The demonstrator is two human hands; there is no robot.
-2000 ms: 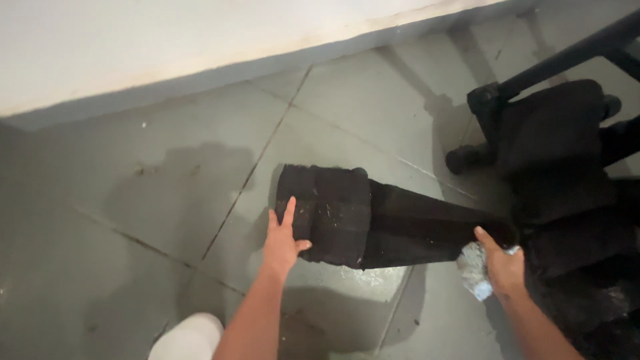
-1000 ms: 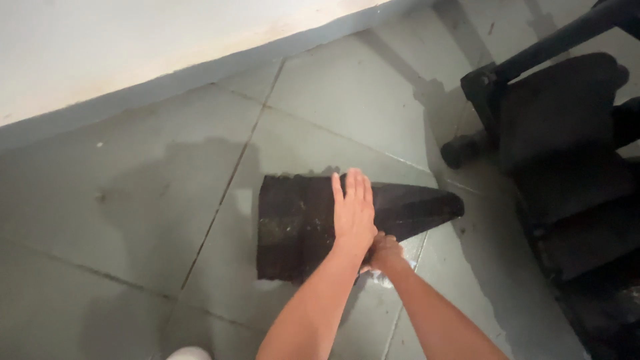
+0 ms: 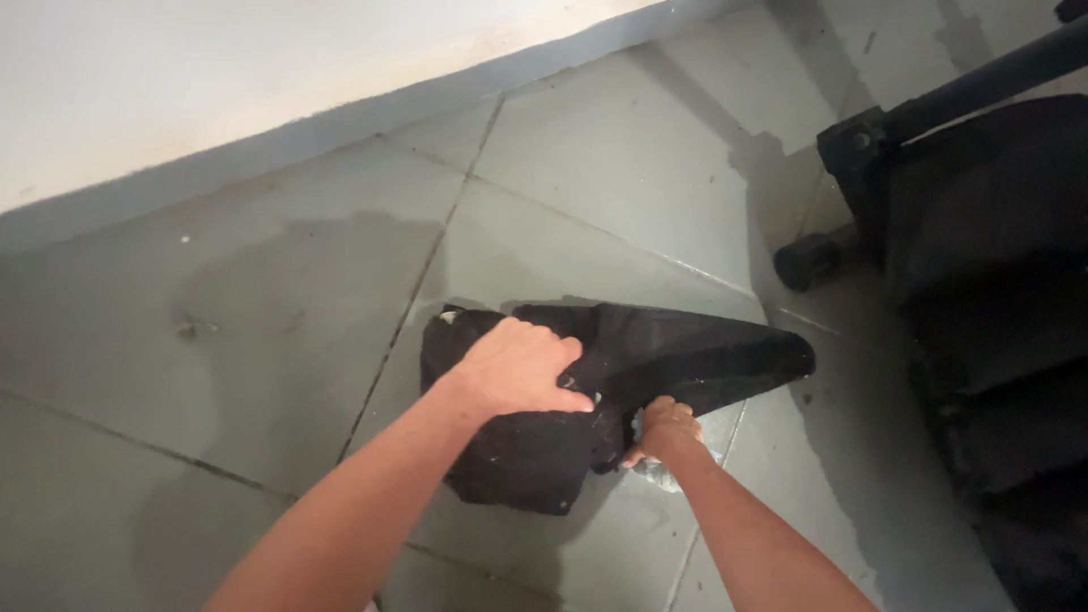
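A dark fabric-like piece [image 3: 680, 340], broad at the left and tapering to a rounded tip at the right, lies on the tiled floor. My left hand [image 3: 527, 365] rests over its broad part, fingers bent, thumb pointing right; whether it grips the material cannot be told. My right hand [image 3: 667, 429] is at the lower edge near the middle, fingers curled around a crumpled whitish, partly clear wad [image 3: 659, 476]. Small light specks dot the dark material.
Grey floor tiles [image 3: 595, 246] with dark joints surround the piece. A white wall [image 3: 212, 76] with a grey base strip runs along the upper left. At the right stands a black frame [image 3: 960, 85] with dark padded or fabric parts. Shadows cross the floor.
My right hand has moved left from the narrow end to the middle of the dark piece. Its broad part, flat-looking before, now looks bunched or partly turned over under my left hand.
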